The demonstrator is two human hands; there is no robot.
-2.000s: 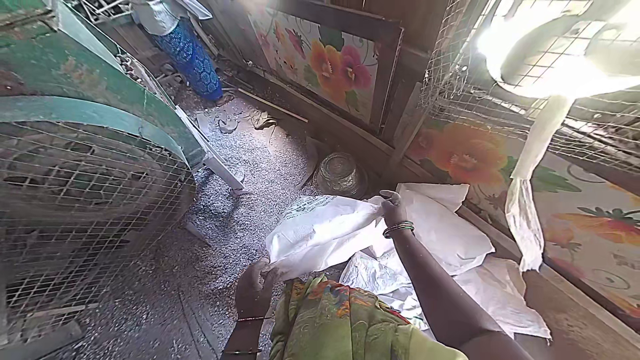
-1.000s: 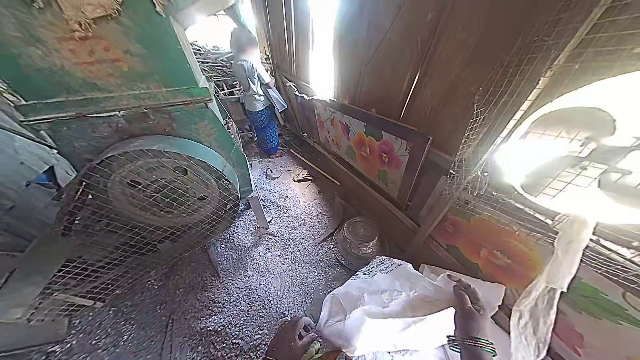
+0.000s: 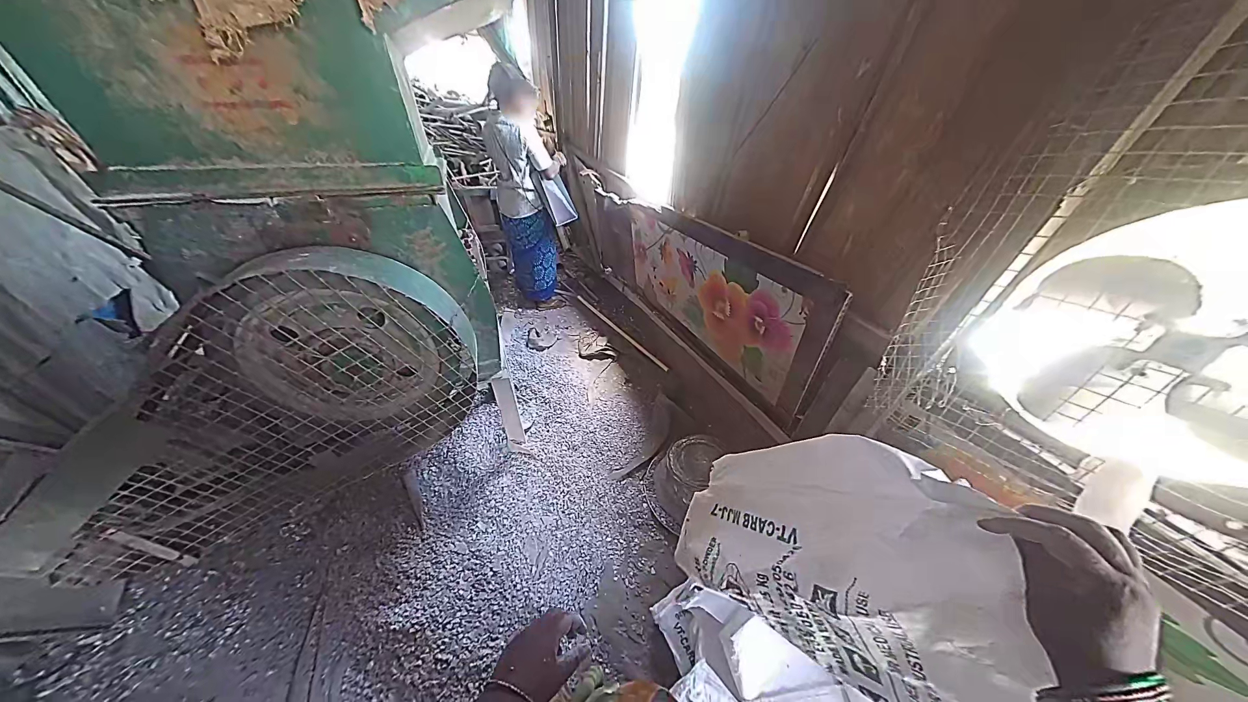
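Note:
A white woven or paper sack (image 3: 877, 546) with printed writing hangs partly folded at the lower right. My right hand (image 3: 1082, 585), with green bangles at the wrist, grips the sack's upper right edge. My left hand (image 3: 546, 653) is low in the middle, fingers curled and apart from the sack; whether it holds anything small cannot be told. Below the printed face lies a crumpled, shiny white fold (image 3: 741, 648). A round metal container (image 3: 687, 468) sits on the floor just beyond the sack.
At left stands a green machine (image 3: 273, 234) with a large wheel (image 3: 336, 356) behind wire mesh. Pale chips cover the floor (image 3: 517, 507). A framed flower panel (image 3: 721, 307) leans on the plank wall. A person (image 3: 522, 185) stands at the far end. Mesh and a bright round opening are at right.
My left hand, at the sack two seconds ago, is now apart from it. The right hand has raised the sack's edge, and its printed face shows. The view has tilted up.

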